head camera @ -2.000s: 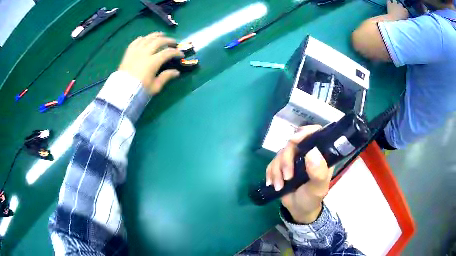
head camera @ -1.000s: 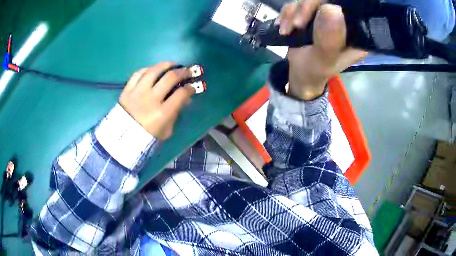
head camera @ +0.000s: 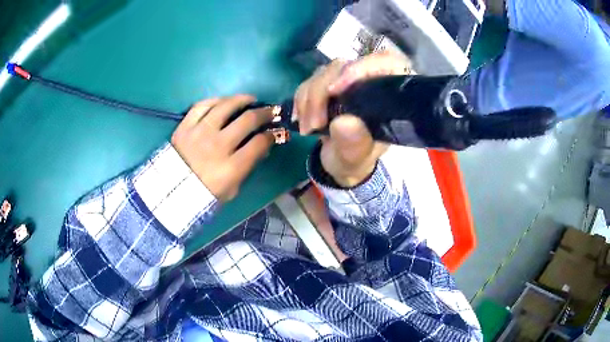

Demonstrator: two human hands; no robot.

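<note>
My left hand lies on the green bench with its fingers over a black connector. The connector's coppery terminals stick out past my fingertips. My right hand is shut on a thick black electric screwdriver, held roughly level. Its front end points left at the terminals, close to them; my fingers partly hide the nose, and I cannot tell if the bit touches. A black cable runs left from under my left hand to a red and blue tip.
The white screw feeder stands beyond my right hand. A person in light blue is at the upper right. An orange-red tray is beside the bench. Black connectors with coppery tips lie at far left. Cartons are at lower right.
The screwdriver has moved left and down from the feeder to the connector's terminals. My left hand stays on the connector, slightly lower in view.
</note>
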